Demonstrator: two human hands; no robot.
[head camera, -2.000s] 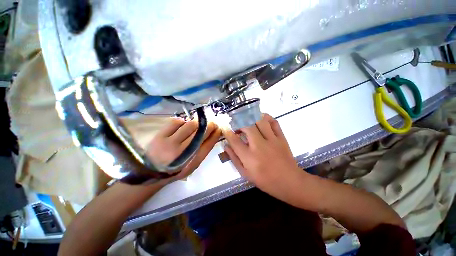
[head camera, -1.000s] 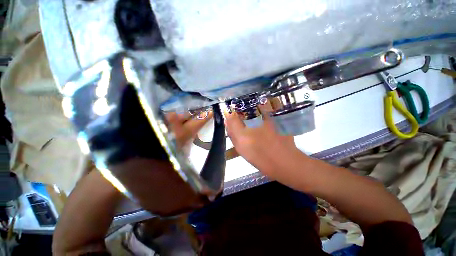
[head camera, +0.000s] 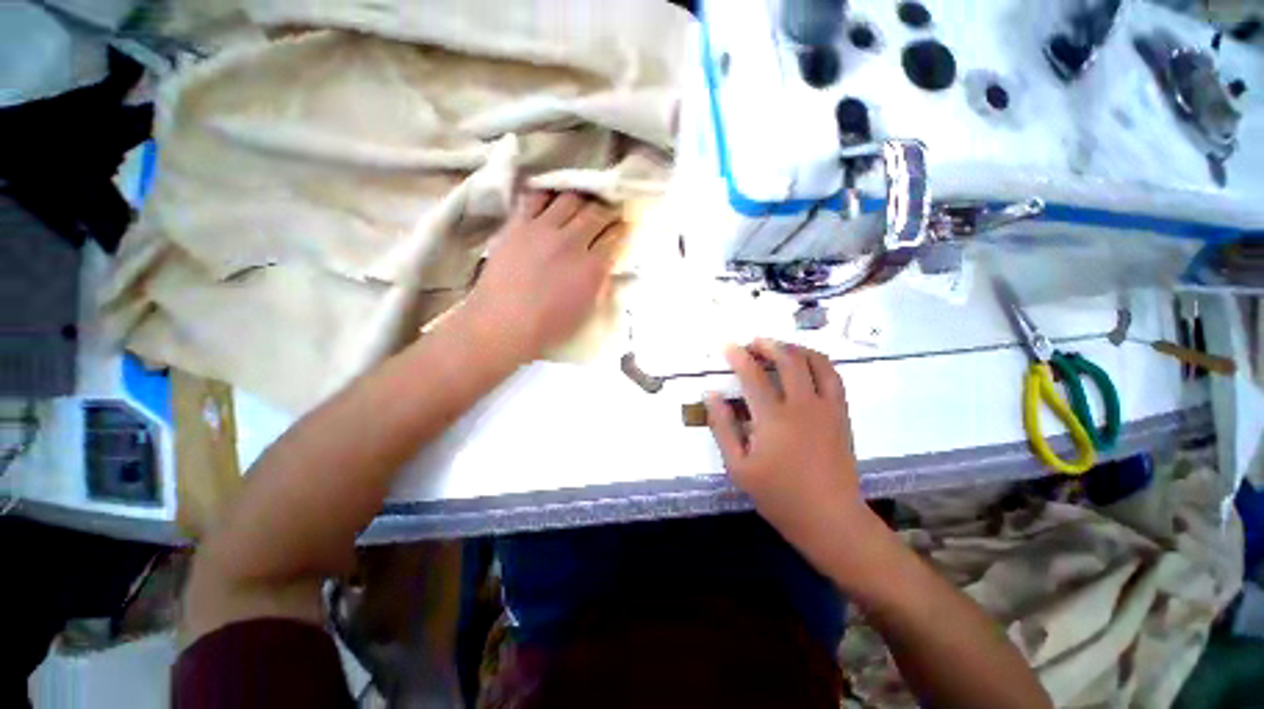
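Observation:
Beige cloth (head camera: 319, 180) lies in loose folds on the left of the table, left of the sewing machine head (head camera: 970, 97). My left hand (head camera: 552, 270) is on the cloth's right part, fingers bent into a fold; the fingertips are partly hidden by the cloth. My right hand (head camera: 793, 423) is on the white table below the needle area (head camera: 818, 277), fingers slightly spread, with no cloth in it. A small brown piece (head camera: 696, 413) lies at its thumb. The light by the needle is glaring, so detail there is lost.
Scissors with yellow and green handles (head camera: 1060, 409) lie on the right of the table. A wooden-handled tool (head camera: 1192, 357) lies beyond them. A grey measuring tape (head camera: 582, 515) runs along the front edge. A heap of beige cloth (head camera: 1081, 582) is below the edge at right.
The view has moved back from the machine head. My left hand has gone from the needle area to the cloth at left. My right hand has come away from the needle area towards the front edge.

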